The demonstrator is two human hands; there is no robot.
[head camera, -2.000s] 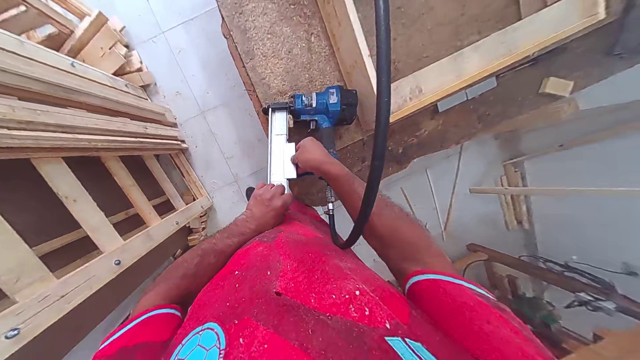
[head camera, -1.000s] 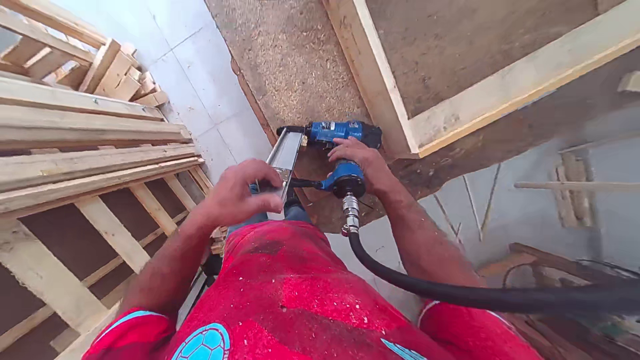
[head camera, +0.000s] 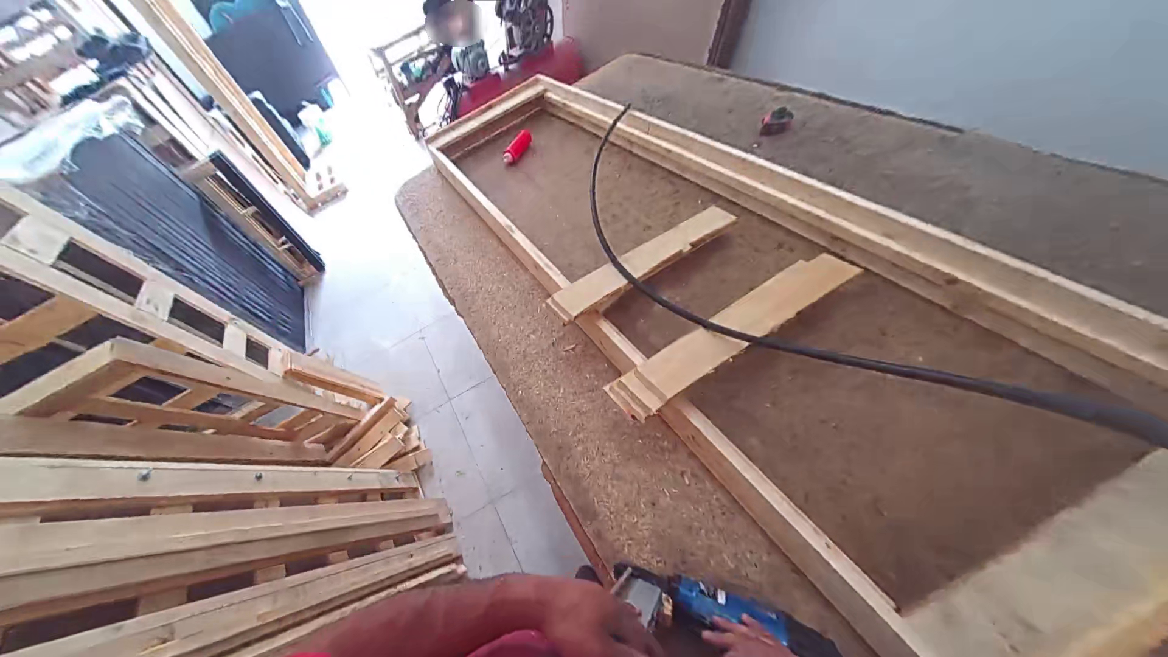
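A blue pneumatic nail gun (head camera: 730,610) lies at the bottom edge of the view, over the near side of the wooden workbench. My left hand (head camera: 598,620) is at its metal magazine (head camera: 641,598); the fingertips are mostly hidden. Against the tool's blue body are the spread fingers of my right hand (head camera: 750,637), whose palm is cut off by the frame. Beyond both hands, a long wooden frame (head camera: 776,497) rests on the bench. Short wooden slats (head camera: 744,319) lie across its near rail, with another slat (head camera: 643,260) farther off.
A black air hose (head camera: 821,351) arcs over the frame. A red cylindrical object (head camera: 517,147) lies inside it, and a small red-and-black object (head camera: 776,120) sits beyond. Stacked wooden frames (head camera: 210,538) stand left of the tiled floor. A person (head camera: 447,36) is near a red compressor (head camera: 525,78).
The view has swung up along the bench. Between the two earlier frames, my left hand lifted from the magazine and my right hand moved onto the nail gun's body.
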